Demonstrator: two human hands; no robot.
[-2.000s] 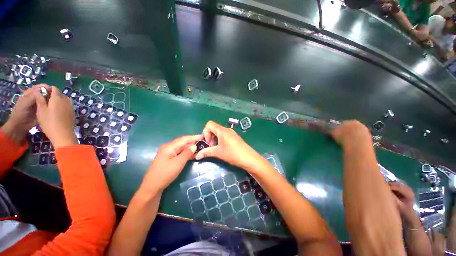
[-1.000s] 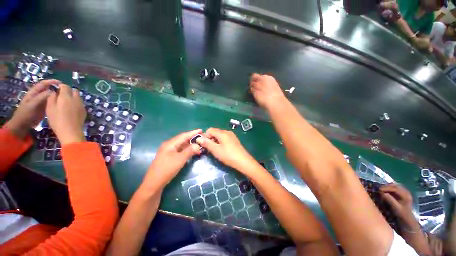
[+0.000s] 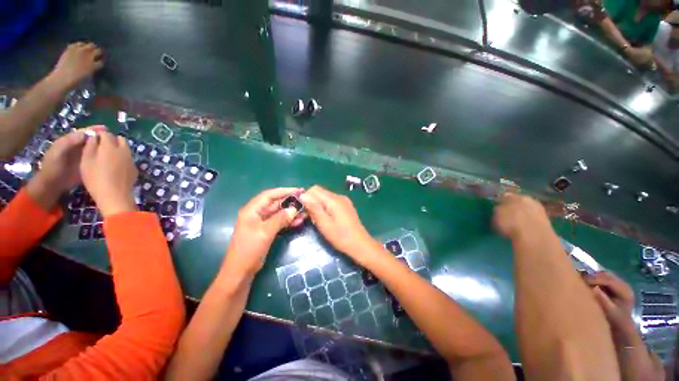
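Note:
A small square black unit (image 3: 291,203) with a pale rim is held between the fingertips of both hands, above the green bench. My left hand (image 3: 259,221) grips it from the left with the thumb on it. My right hand (image 3: 332,219) touches it from the right. A clear blister tray (image 3: 327,290) lies on the bench below my hands. Its left pockets look empty. A few black units sit at its right side, partly hidden under my right forearm. A pale square frame (image 3: 371,184) and a small white piece (image 3: 353,181) lie beyond my right hand.
A neighbour in orange sleeves (image 3: 145,275) works at left beside a tray of black units (image 3: 167,181). Another person's arm (image 3: 555,283) rests over the bench at right. A green post (image 3: 266,82) stands before the dark belt (image 3: 402,89), which carries scattered parts.
The right neighbour's arm reached over the belt, then came back to the bench edge, and a pale frame lies there again. Another arm has entered at far left. My hands stay together on the unit.

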